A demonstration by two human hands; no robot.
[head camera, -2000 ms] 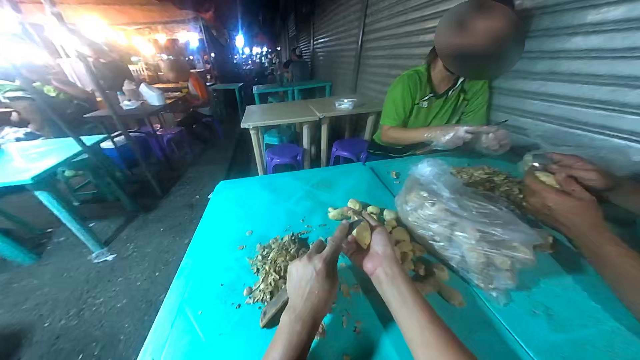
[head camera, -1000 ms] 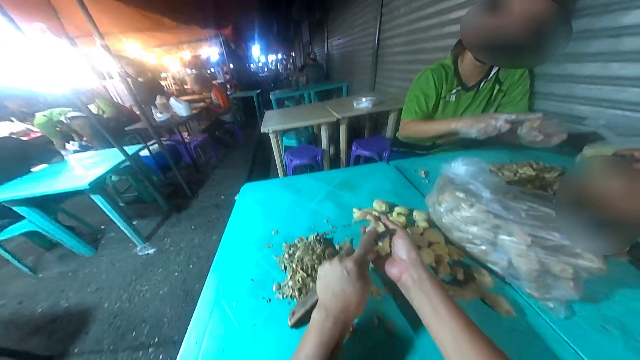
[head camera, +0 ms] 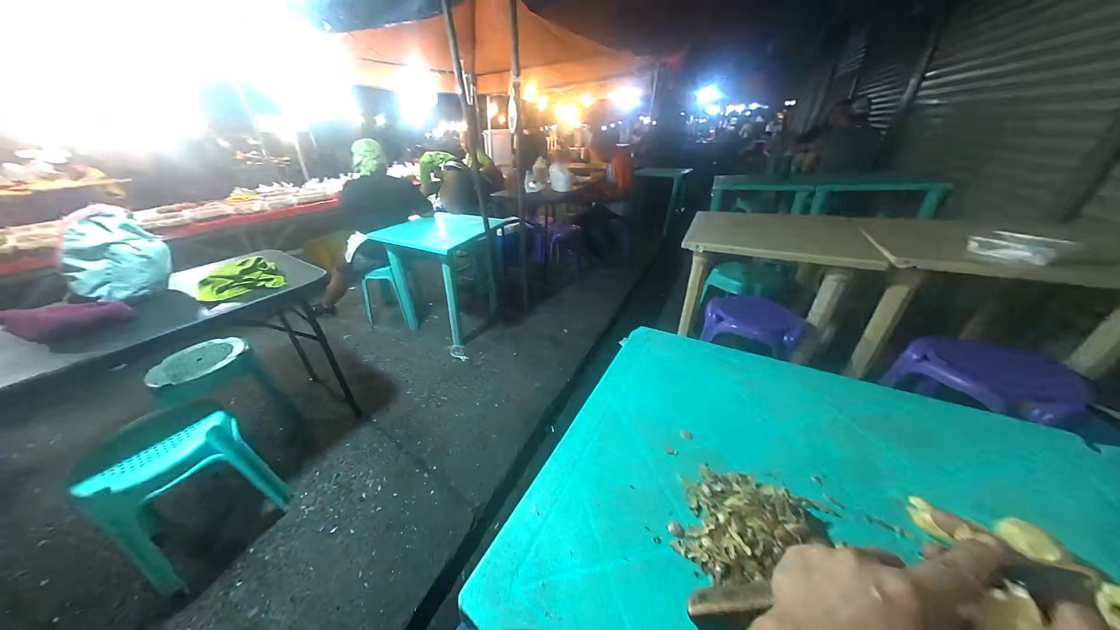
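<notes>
At the lower right, my left hand (head camera: 840,588) is closed around a knife, its brown handle (head camera: 731,600) sticking out behind the palm. The dark blade (head camera: 1050,579) lies against a pale yellow root piece, which looks like ginger (head camera: 1011,608). Only some fingers of my right hand (head camera: 1069,615) show, at that piece; the frame edge cuts off the rest. Beside my left hand, a pile of brown peel shavings (head camera: 744,525) lies on the turquoise table (head camera: 595,490). More peeled pieces (head camera: 1028,538) sit beyond the hands.
Purple stools (head camera: 997,372) and a tan wooden table (head camera: 787,238) stand past the far edge. To the left are a turquoise stool (head camera: 175,464), a folding table (head camera: 302,271) with cloths, and a small turquoise table (head camera: 437,232). People sit farther back.
The view has swung left, so the person in green and the plastic bag are out of frame. My hands stay together at the root pieces.
</notes>
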